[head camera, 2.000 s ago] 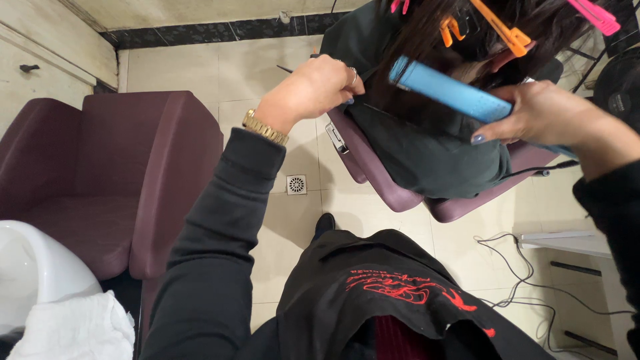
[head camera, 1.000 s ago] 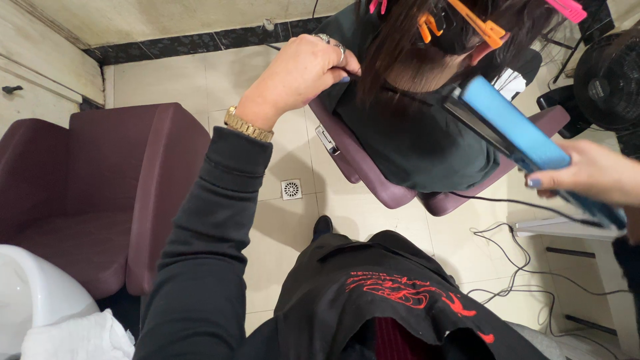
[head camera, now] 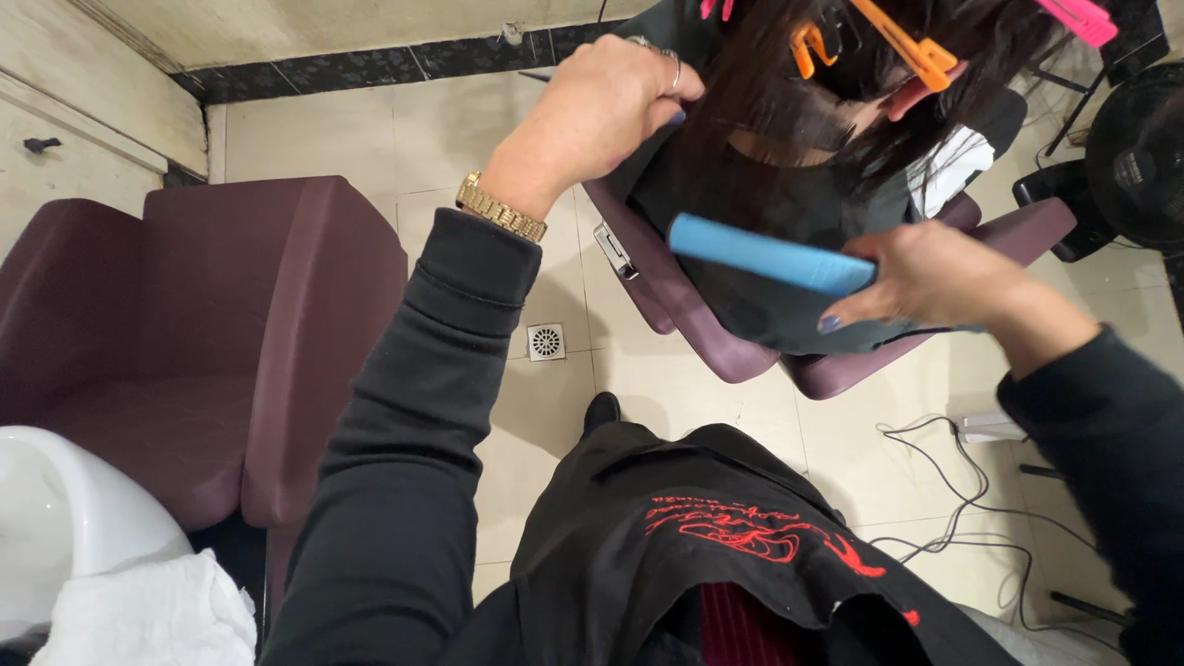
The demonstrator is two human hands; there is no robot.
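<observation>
My right hand (head camera: 934,277) is closed around the rear end of a blue hair straightener (head camera: 768,254), which lies across the lower back of a seated person in a dark cape (head camera: 786,314). My left hand (head camera: 601,116), with rings and a gold-coloured watch, is by the left side of the person's dark hair (head camera: 749,92). Its fingers are bent; a thin dark pointed thing (head camera: 535,76) sticks out behind them, and what they hold is hidden. An orange hair clip (head camera: 911,46), another orange clip (head camera: 809,51) and a pink clip (head camera: 1080,20) hold upper hair sections.
The person sits in a purple salon chair (head camera: 731,347). At left are a purple armchair (head camera: 328,342), a white wash basin (head camera: 111,499) and a white towel (head camera: 153,610). A black fan (head camera: 1138,166) stands at right. Black cables (head camera: 971,499) lie on the tiled floor near a drain (head camera: 546,342).
The straightener was at the hair near my left hand, then moved right, away from it. Now it is back over the cape, lower down. My left hand has stayed at the hair's left side.
</observation>
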